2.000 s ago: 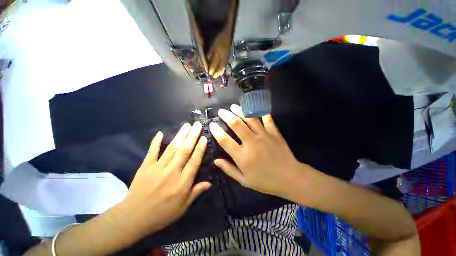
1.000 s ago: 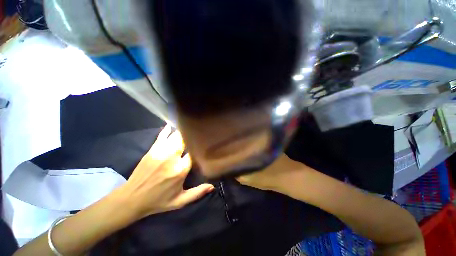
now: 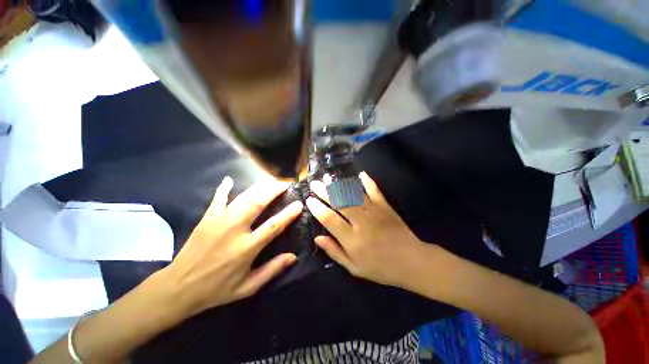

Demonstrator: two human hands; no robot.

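A large black garment panel [image 3: 142, 142] lies flat across the table under the white sewing machine head [image 3: 356, 64]. My left hand [image 3: 224, 245] lies palm down on the panel left of a narrow dark seam line [image 3: 304, 227], fingertips at the brightly lit needle area. My right hand [image 3: 377, 238] lies palm down on the panel to the right of the line, fingertips close to the left ones. Both hands hold nothing. A ridged grey knob [image 3: 346, 193] covers part of my right fingers. The needle and presser foot are hidden or too blurred to tell.
The white table [image 3: 43, 78] curves around the left; its printed ruler edge [image 3: 569, 220] shows at right. Blue [image 3: 605, 263] and red [image 3: 626, 320] baskets stand at lower right. Pale papers or pieces lie beyond the panel at right. Striped clothing [image 3: 356, 352] is at the bottom.
The view has shifted, and the machine head that covered my right hand a second ago has moved off it. The panel sits a little further from me, and both hands are beside the line.
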